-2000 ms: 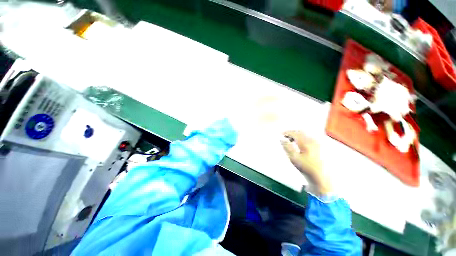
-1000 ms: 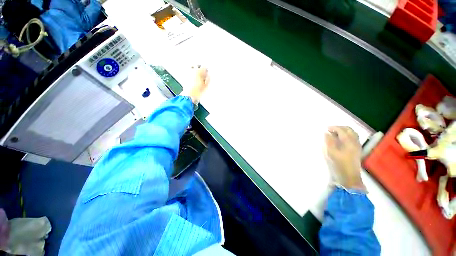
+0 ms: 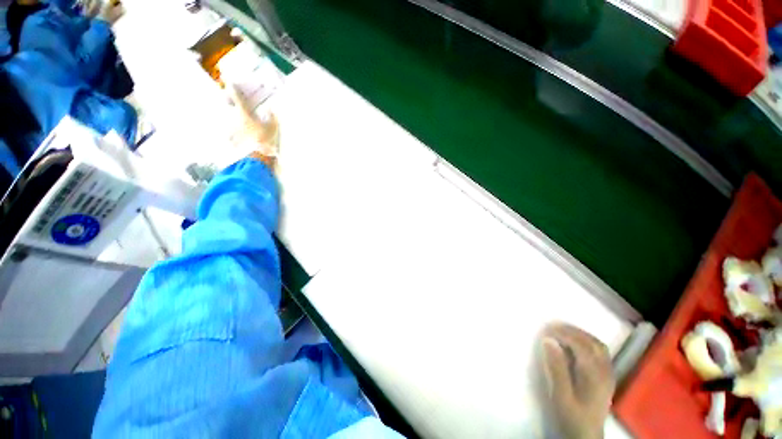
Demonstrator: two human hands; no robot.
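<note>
My left hand, in a thin clear glove, is stretched out at the upper left. Its fingers are extended towards the small open carton, and I see nothing in it. The hand is a little blurred, and whether it touches the carton is unclear. My right hand, also gloved, rests at the lower right on the white work mat. Its fingers are curled, its palm is hidden, and nothing shows in it.
A red parts tray with cream ring-shaped parts is cut off at the right edge. A red divided bin stands beyond the green strip. A white bench machine is at left. Another person's blue sleeve shows at upper left.
My left hand has moved farther forward towards the carton, and its fingers have straightened. My right hand sits lower in the picture, still curled. The view has shifted.
</note>
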